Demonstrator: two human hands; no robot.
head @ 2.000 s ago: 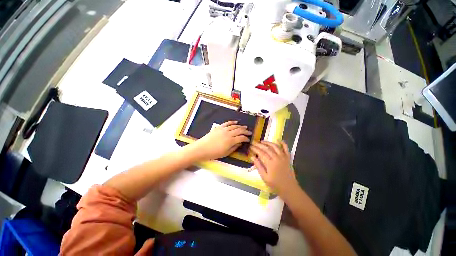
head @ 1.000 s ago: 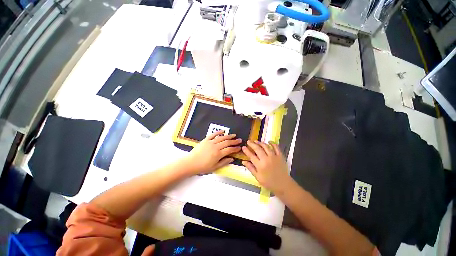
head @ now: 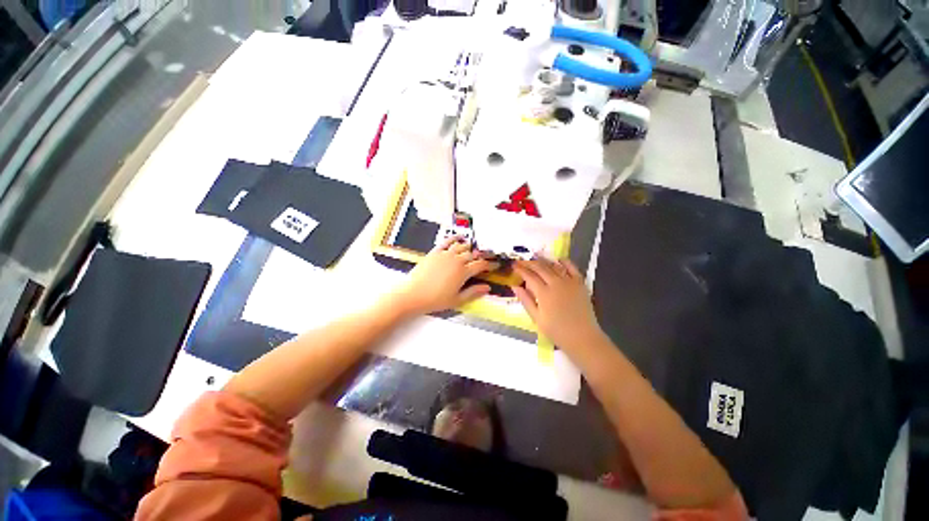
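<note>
The amber-brown clamp frame (head: 397, 250) lies under the white sewing machine head (head: 530, 168). A small black panel (head: 413, 232) shows inside the frame, partly hidden by the machine and my hands. My left hand (head: 444, 277) rests palm down at the frame's front edge, near a white label (head: 455, 234). My right hand (head: 555, 300) rests beside it at the frame's front right, fingers near the machine head's base. Neither hand visibly grips anything. The white template plate (head: 509, 351) with yellow tape lies under the frame.
Small black panels (head: 324, 237) with a sticker lie left of the machine. A black panel (head: 127, 331) is at far left. Large black panels (head: 754, 336) are stacked at right. Black strips (head: 458, 463) lie near my lap. A tablet (head: 896, 188) stands at right.
The frame and template plate have moved away from me, further under the machine head, and my hands moved with them. The dark shiny plate in front is now uncovered.
</note>
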